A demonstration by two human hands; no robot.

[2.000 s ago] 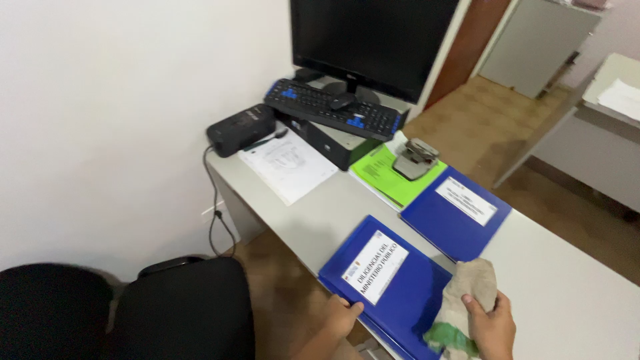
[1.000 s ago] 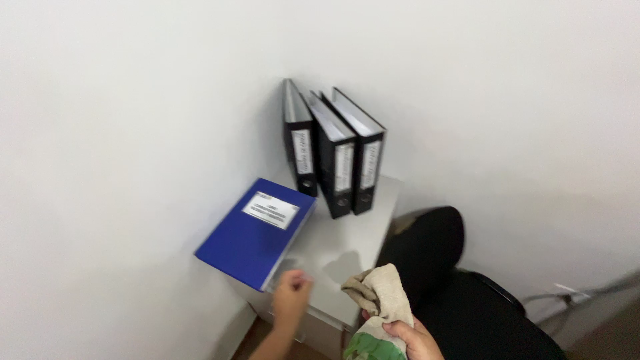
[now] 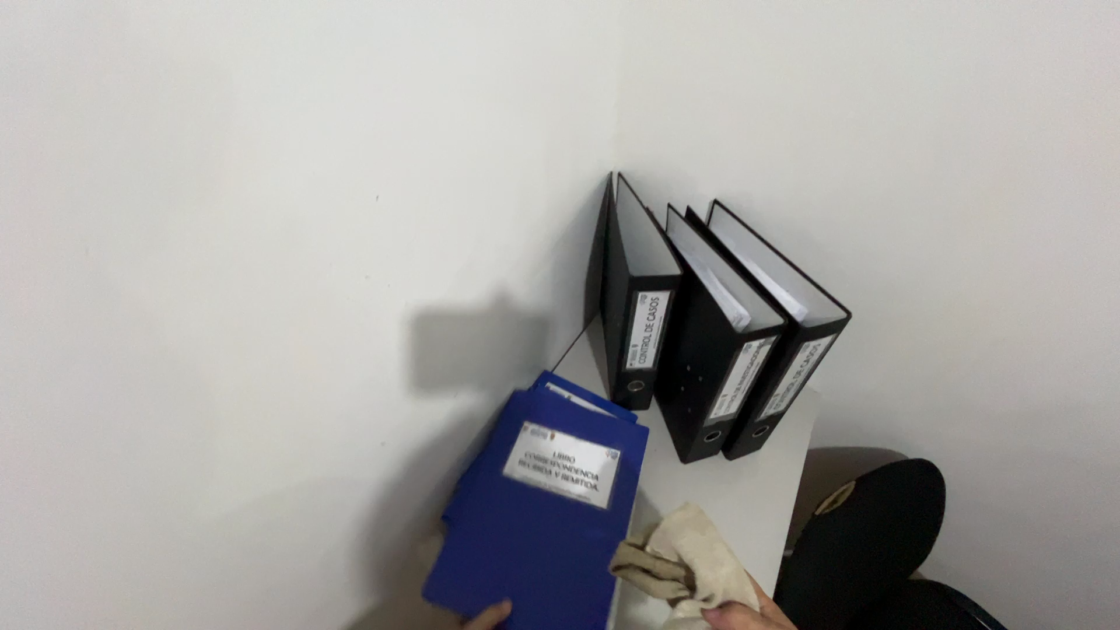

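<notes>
A blue hardcover book (image 3: 525, 560) with a white label bearing writing is held at its lower edge by my left hand (image 3: 488, 616), of which only fingertips show. It lies above or against another blue book (image 3: 560, 382), whose top edge sticks out behind it. To the right, my right hand (image 3: 754, 612) is closed on a crumpled beige cloth (image 3: 700, 560), which is beside the book's right edge. My right hand is partly cut off by the frame's bottom.
Black lever arch binders (image 3: 652, 350) with labels stand upright on a white surface (image 3: 770, 516), near the corner of the white walls (image 3: 262, 219). A black chair (image 3: 866, 542) is at the lower right.
The view has swung from the desk with the computer to the corner with binders. A second ago my left hand was off the lone blue book there; now it holds a blue book over another.
</notes>
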